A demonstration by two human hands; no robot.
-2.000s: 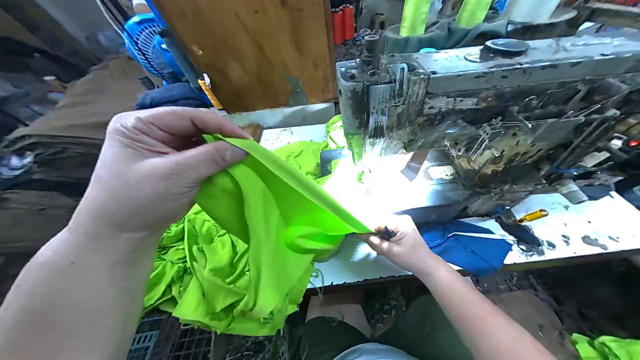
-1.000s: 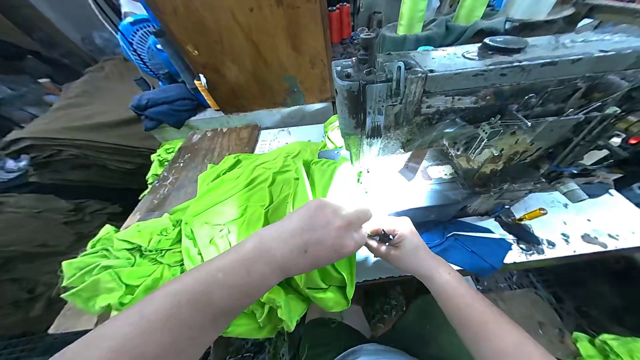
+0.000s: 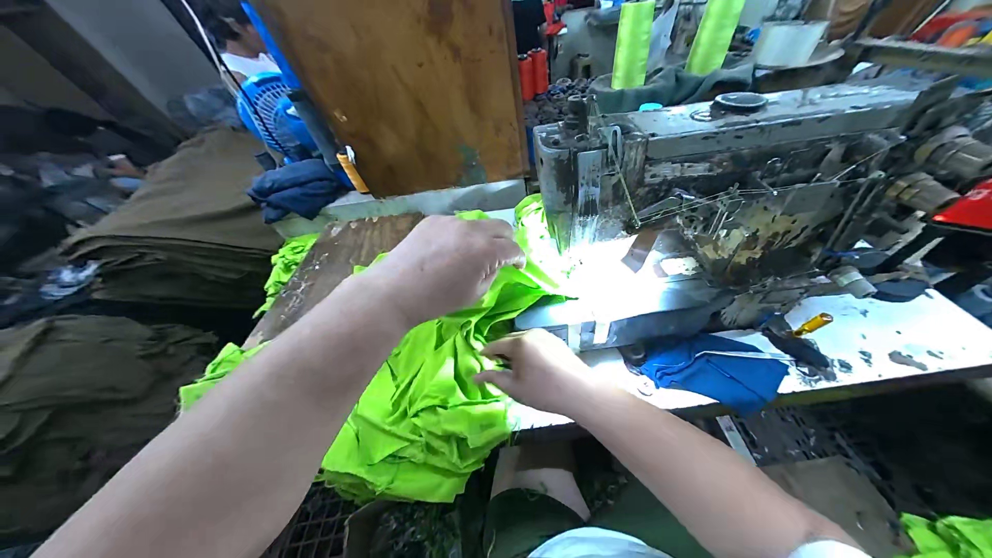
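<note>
Bunched lime-green fabric (image 3: pixel 434 395) lies over the front of the sewing table, its upper edge beside the lit needle area of a worn industrial sewing machine (image 3: pixel 744 201). My left hand (image 3: pixel 465 267) is on the upper part of the fabric, left of the needle area, fingers curled down; its fingertips are partly hidden, so its hold is unclear. Lower down, my right hand (image 3: pixel 535 368) is at the right side of the fabric, below the machine's metal bed, thumb and fingers apart. Glare hides the presser foot.
Blue cloth (image 3: pixel 713 372) and a yellow-handled tool (image 3: pixel 814 324) lie right of my right hand. A wooden board (image 3: pixel 353 252) is at left, near stacked brown fabric (image 3: pixel 178 201) and a blue fan (image 3: pixel 279 112). Lime thread cones (image 3: pixel 634 46) stand behind the machine.
My hands were together at the fabric's edge a second ago; now they are apart, the left up beside the needle area. The fabric has shifted toward the machine, and the dark small tool no longer shows.
</note>
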